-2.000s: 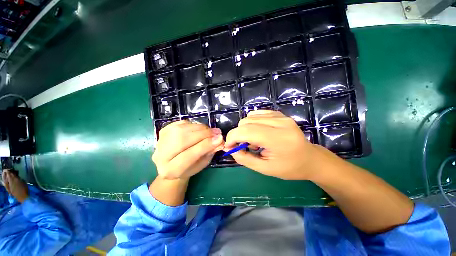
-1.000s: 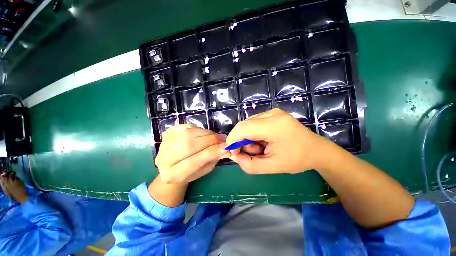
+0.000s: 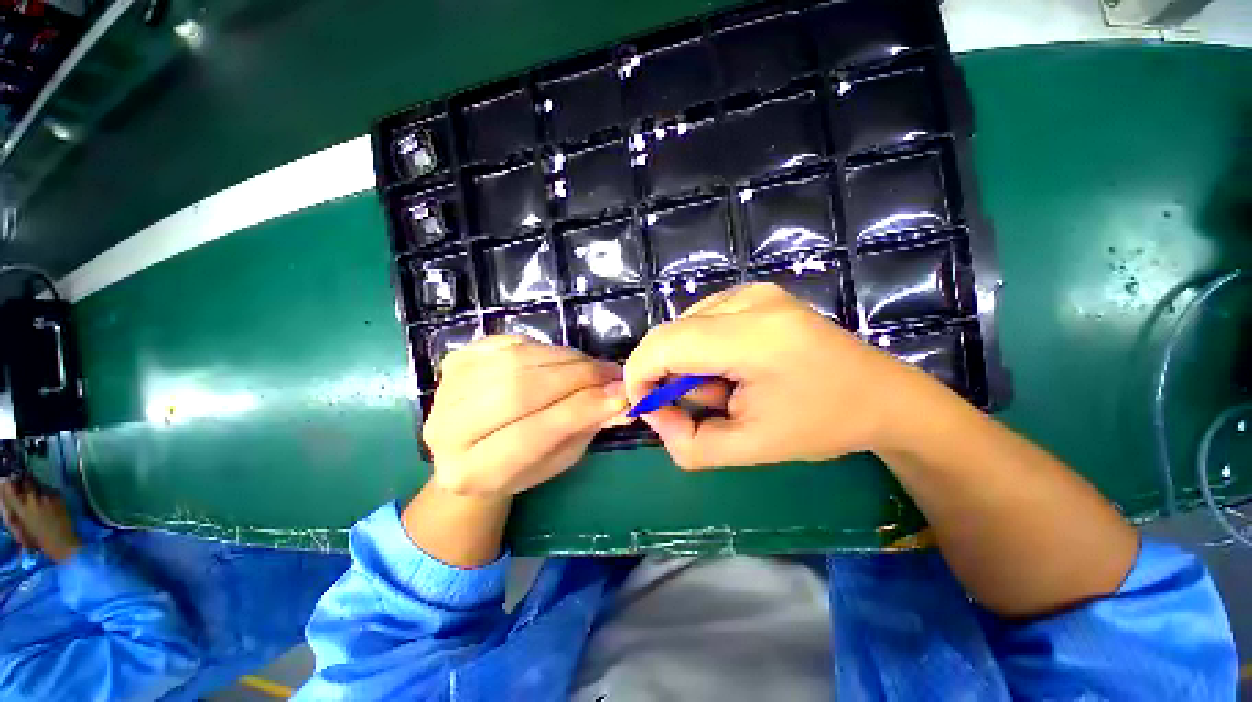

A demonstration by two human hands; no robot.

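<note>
My right hand (image 3: 776, 377) is closed around a slim blue tool (image 3: 669, 394), its tip pointing left at my left fingertips. My left hand (image 3: 522, 416) is pinched at the fingertips, touching or nearly touching my right fingertips. Whatever lies between the left fingertips is hidden or too small to tell. Both hands are over the near edge of a glossy black compartment tray (image 3: 972, 247). Small dark units with pale detail (image 3: 437, 287) sit in the tray's left column. Tiny white specks lie on several ribs.
The tray lies on a glossy green bench (image 3: 247, 370) with a white strip (image 3: 227, 220) behind. Black equipment (image 3: 41, 368) stands at left. Clear tubing (image 3: 1167, 364) curves at right. Another person's hand (image 3: 39, 518) and blue sleeve show at lower left.
The tray has shifted slightly left and up in view. The blue tool's angle has changed a little and my right hand sits slightly higher. Both hands stay together.
</note>
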